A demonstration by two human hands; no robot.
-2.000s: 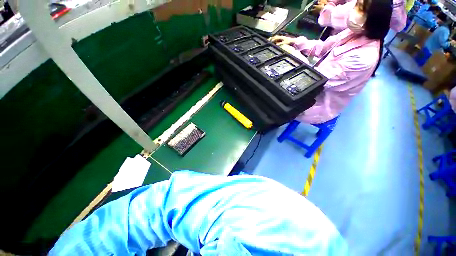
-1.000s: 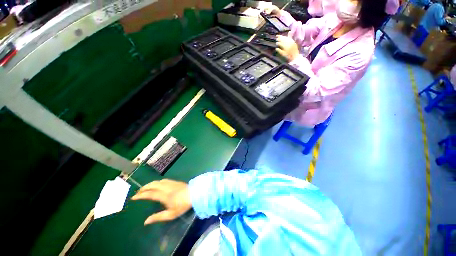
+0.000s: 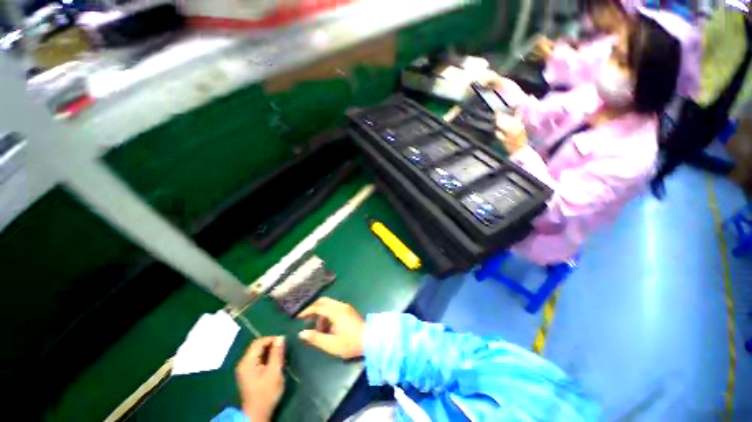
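My right hand (image 3: 336, 328) is over the green bench, at the near edge of the small speckled screw tray (image 3: 303, 284); its thumb and fingers are apart and nothing shows in them. My left hand (image 3: 262, 375) is to its left, fingers bent and close together; whether it holds something small cannot be told. The yellow electric screwdriver (image 3: 395, 245) lies on the bench beyond the screw tray, beside the stacked trays. White paper (image 3: 206, 342) lies left of my hands.
A stack of black foam trays (image 3: 452, 235) with phones in the top pockets stands at the bench's far end. A person in a pink smock (image 3: 614, 173) sits beyond it, holding a phone. A pale post (image 3: 136, 222) and raised shelf (image 3: 214, 62) are at the left and back.
My left hand has come into view from below. My right hand has moved from beside the paper toward the screw tray, its fingers more bent. The camera view has shifted.
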